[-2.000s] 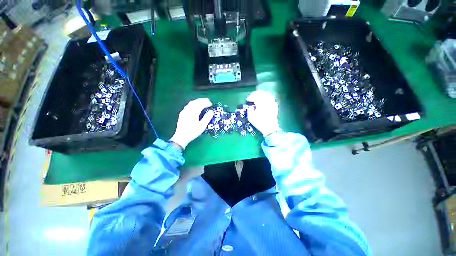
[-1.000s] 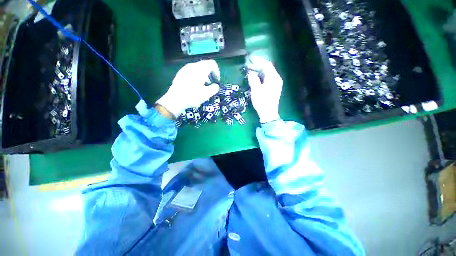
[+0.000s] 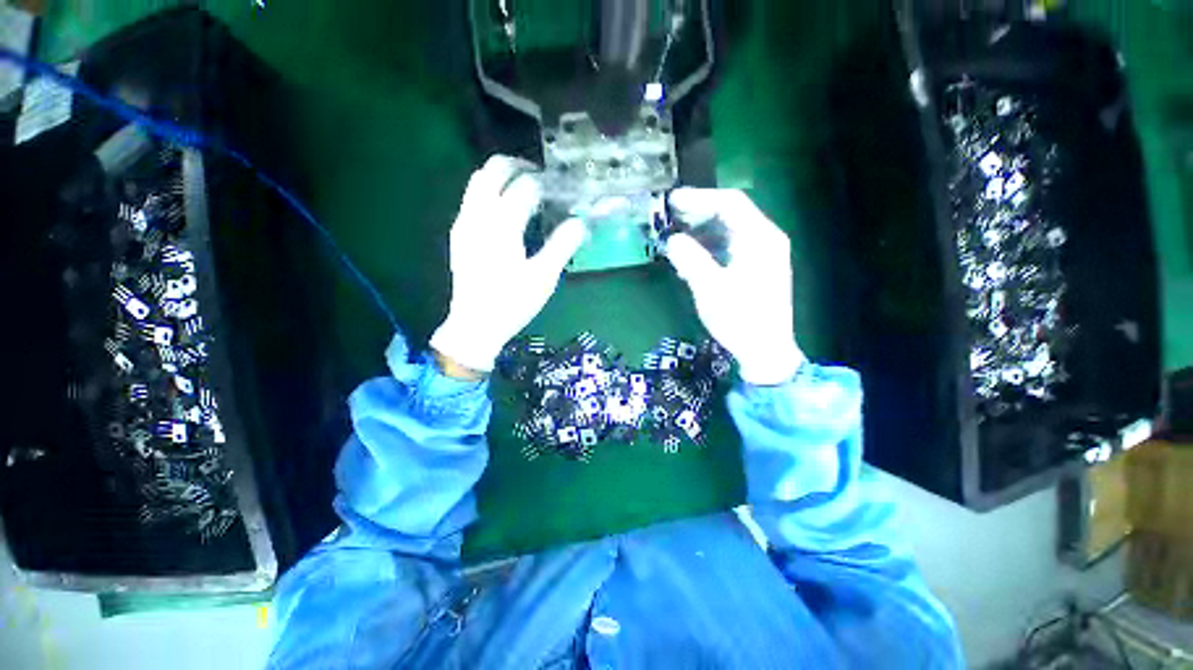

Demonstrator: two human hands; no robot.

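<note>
Loose power transistors (image 3: 608, 399) lie piled on the green mat, small dark bodies with silver tabs and striped legs. Behind them is the press's silver die block (image 3: 608, 155), with a teal pad (image 3: 610, 245) at its front. My left hand (image 3: 504, 268), white-gloved, is at the block's left side, thumb tip over the pad's left edge. Its fingertips blur into the bright metal, so I cannot tell whether it holds a part. My right hand (image 3: 743, 272), also gloved, has thumb and forefinger pinched on a small dark transistor (image 3: 661, 223) at the block's right side.
Deep black bins with loose parts stand at left (image 3: 255, 393) and right (image 3: 966, 432). A blue cord (image 3: 308, 220) runs from the back left to my left wrist. Bent metal arms (image 3: 713, 59) flank the shaft behind the block.
Both hands have moved forward from the pile to the die block. The view has shifted, so the press and pile sit lower in the picture.
</note>
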